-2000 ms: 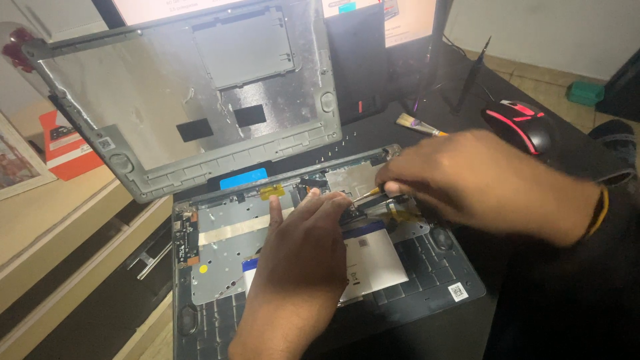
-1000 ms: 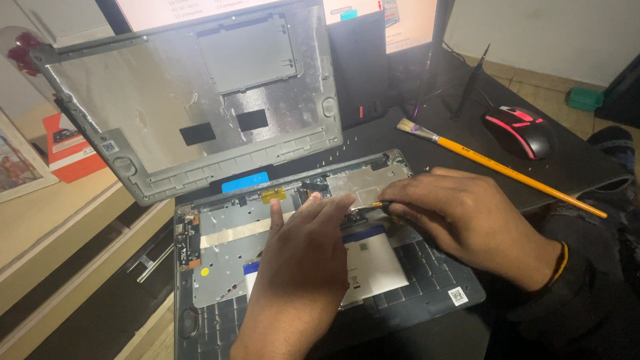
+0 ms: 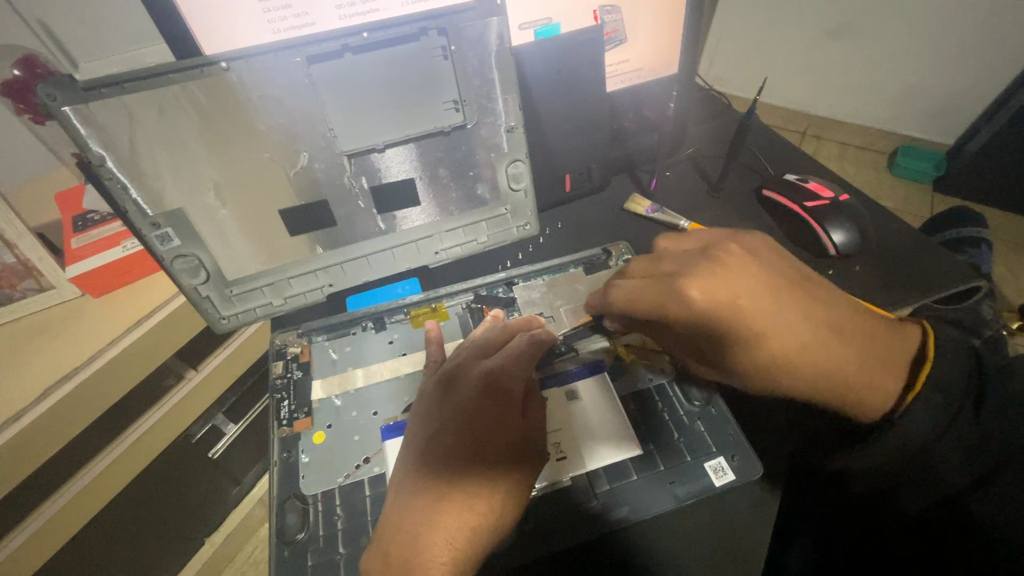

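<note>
An opened laptop chassis (image 3: pixel 696 448) lies on the dark desk with its inner parts exposed. My left hand (image 3: pixel 480 416) rests over its middle, partly covering the white battery pack (image 3: pixel 596 424), fingertips near the circuit board's metal shield (image 3: pixel 552 300). Above the board's right side, my right hand (image 3: pixel 704 296) has its fingers closed on a thin tool, of which only a small part near the fingertips shows; its kind cannot be told. Yellow tape (image 3: pixel 429 315) and a pale flat ribbon cable (image 3: pixel 368 374) lie left of the board. The removed bottom cover (image 3: pixel 240 160) leans behind the chassis.
A paintbrush (image 3: pixel 660 213) lies behind my right hand. Several small screws (image 3: pixel 520 254) stand between cover and chassis. A black mouse with red accents (image 3: pixel 816 212) and a pen-like tool (image 3: pixel 740 132) are at the right. Behind are a lit monitor (image 3: pixel 640 40) and, at left, wooden drawers (image 3: pixel 120 400).
My right hand shifts slightly between frames, staying at the board's right side. It covers much of the paintbrush handle that showed one second ago. My left hand stays about where it was.
</note>
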